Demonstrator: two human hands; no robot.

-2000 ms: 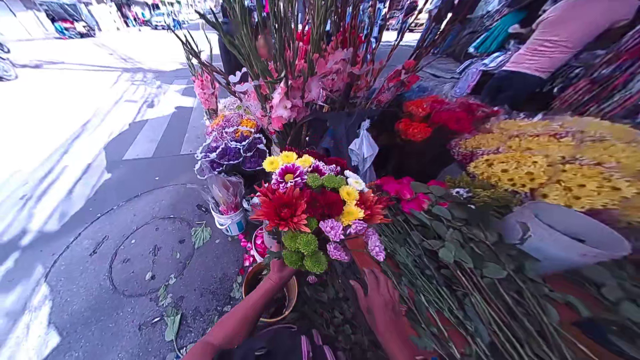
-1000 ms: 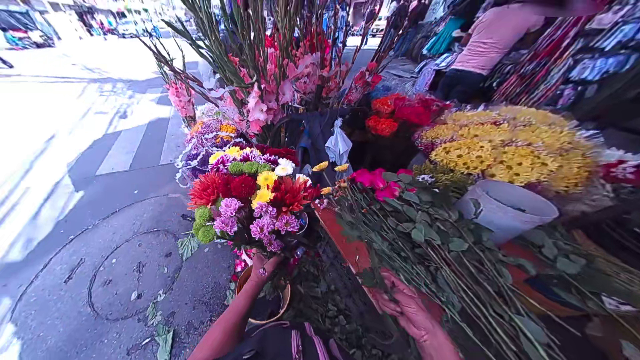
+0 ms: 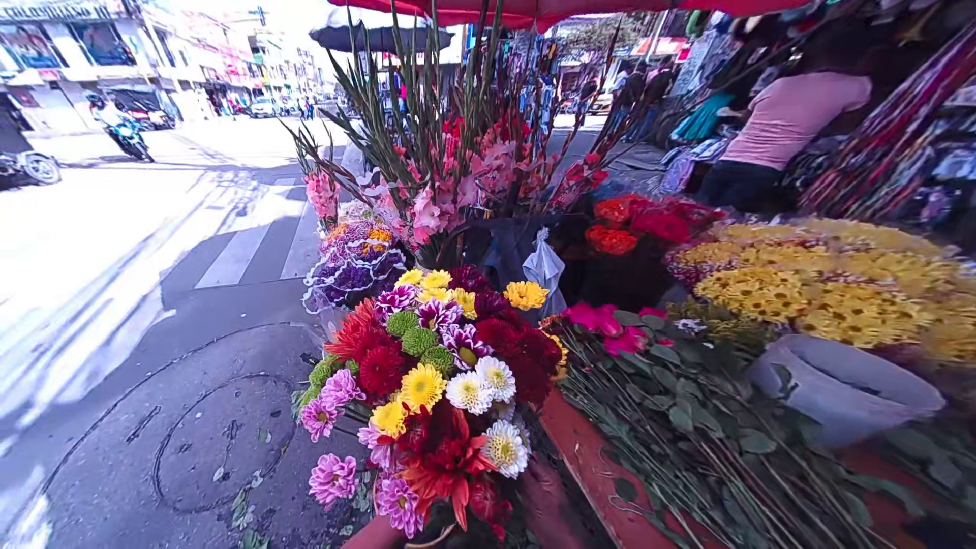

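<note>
A mixed bouquet (image 3: 435, 381) of red, yellow, white, purple and green blooms fills the lower middle, facing up toward me. My left forearm (image 3: 376, 534) rises from the bottom edge beneath it; the blooms cover the fingers, which were around the stems a second ago. Partly behind the bouquet's lower right side, my right hand (image 3: 547, 492) is dim and blurred, beside the red board (image 3: 591, 465); its fingers cannot be made out. Cut leafy stems (image 3: 709, 435) lie to the right across the board.
Pink gladioli (image 3: 457, 183) stand behind the bouquet, with purple netted flowers (image 3: 354, 267) to their left. Yellow daisies (image 3: 831, 282) and a whitish plastic bucket (image 3: 846, 389) are at the right. A person in a pink shirt (image 3: 804, 118) bends over beyond them. A motorcycle (image 3: 130, 139) is on the street.
The bouquet has come up closer to me and turned its blooms my way, covering my left hand. My right hand has moved left from the leafy stems to beside the bouquet. The view has tipped up.
</note>
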